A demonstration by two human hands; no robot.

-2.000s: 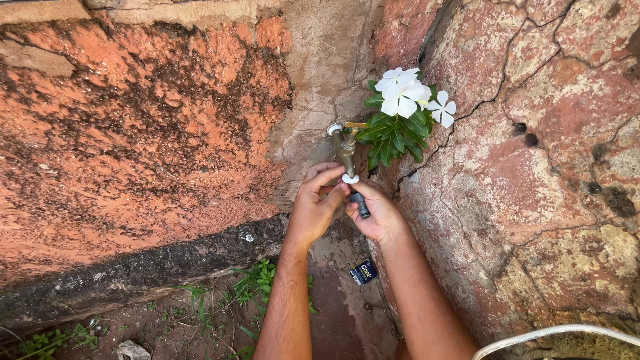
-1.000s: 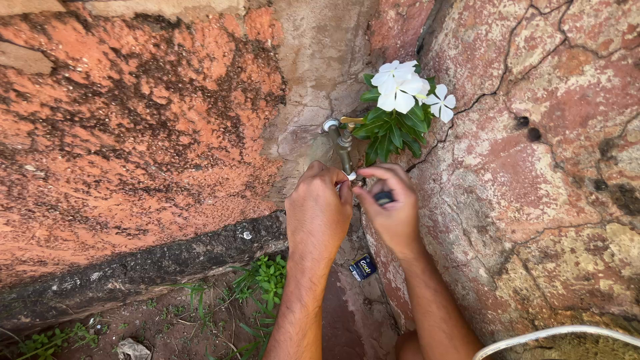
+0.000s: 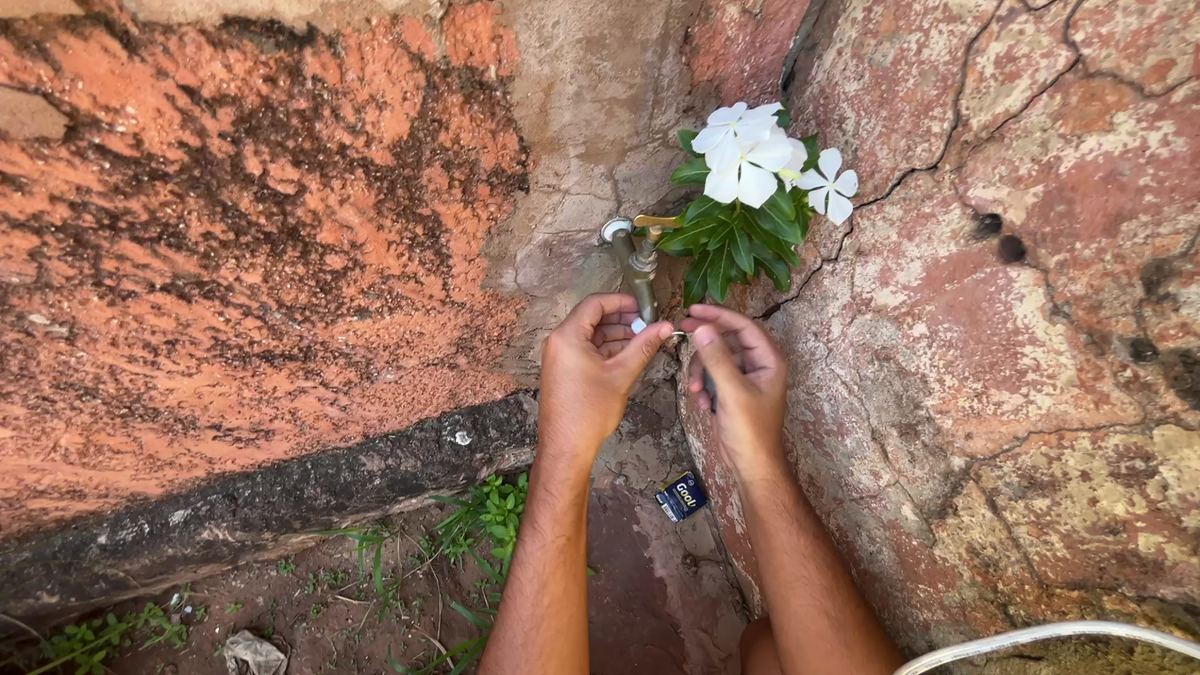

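A metal tap [image 3: 637, 272] with a brass-coloured lever [image 3: 656, 221] comes out of the wall, its spout pointing down toward me. My left hand [image 3: 600, 352] is at the spout's end, fingers behind it and thumb in front, beside a bit of white material [image 3: 639, 325] there. Between my two hands runs a short, thin white strip [image 3: 677, 334], its near end at my left thumb. My right hand [image 3: 736, 366], just right of the spout, has a dark, narrow fitting [image 3: 710, 389] partly hidden within its curled fingers.
A plant with white flowers [image 3: 745, 169] grows right beside the tap. Rough, cracked walls [image 3: 937, 328] meet around it. A small dark blue packet [image 3: 682, 497] lies below my hands. A pale hose [image 3: 1050, 632] curves at lower right; weeds [image 3: 497, 516] grow at lower left.
My hands were close together at the spout's end; my right hand now stands a little apart to the right. The white strip now shows between them.
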